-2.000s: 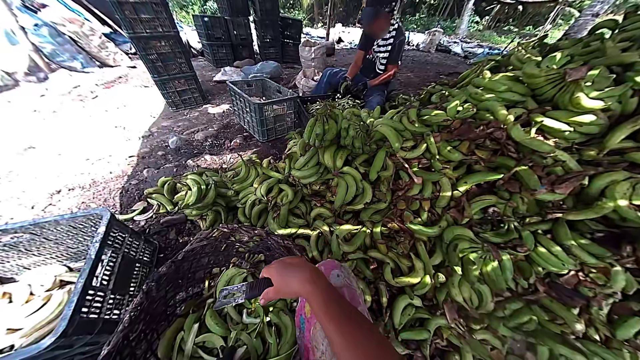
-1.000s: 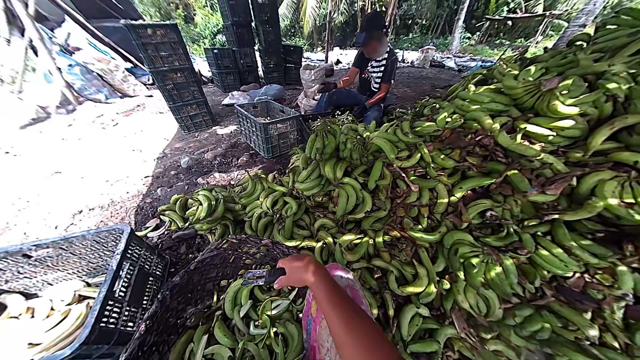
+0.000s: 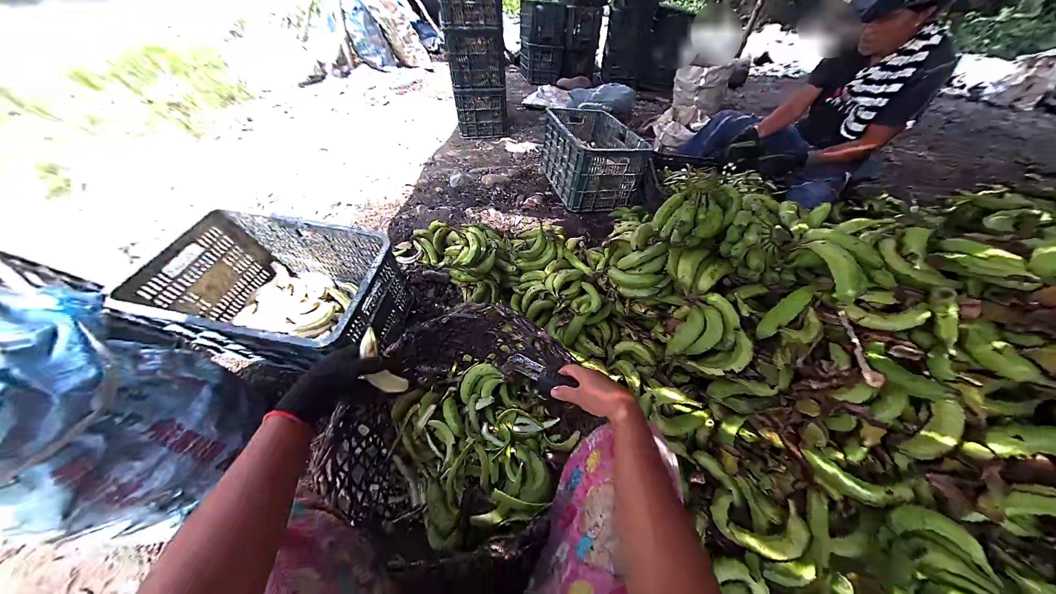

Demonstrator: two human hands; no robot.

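My left hand (image 3: 334, 381), in a dark glove, holds pale peeled plantain pieces (image 3: 385, 380) at the near right corner of a plastic crate (image 3: 388, 280). Peeled plantains (image 3: 301, 305) lie inside that crate. My bare right hand (image 3: 596, 390) grips the dark handle of a short-bladed knife (image 3: 532, 371), its blade pointing left over a dark mesh basket (image 3: 363, 462). Green plantains or peels (image 3: 487, 429) fill part of the basket, between my forearms. A large heap of green plantains (image 3: 709, 330) spreads to the right of the basket.
Another person (image 3: 858, 91) with gloved hands sits behind the heap, near a dark green crate (image 3: 598, 165). Stacked crates (image 3: 474, 70) stand farther back. Blue plastic sheeting or sacks (image 3: 124, 412) lie at the left. Patterned cloth (image 3: 590, 511) covers my lap.
My left hand has come into view with pale plantain pieces at the crate. My right hand still holds the knife over the basket. The view has turned left.
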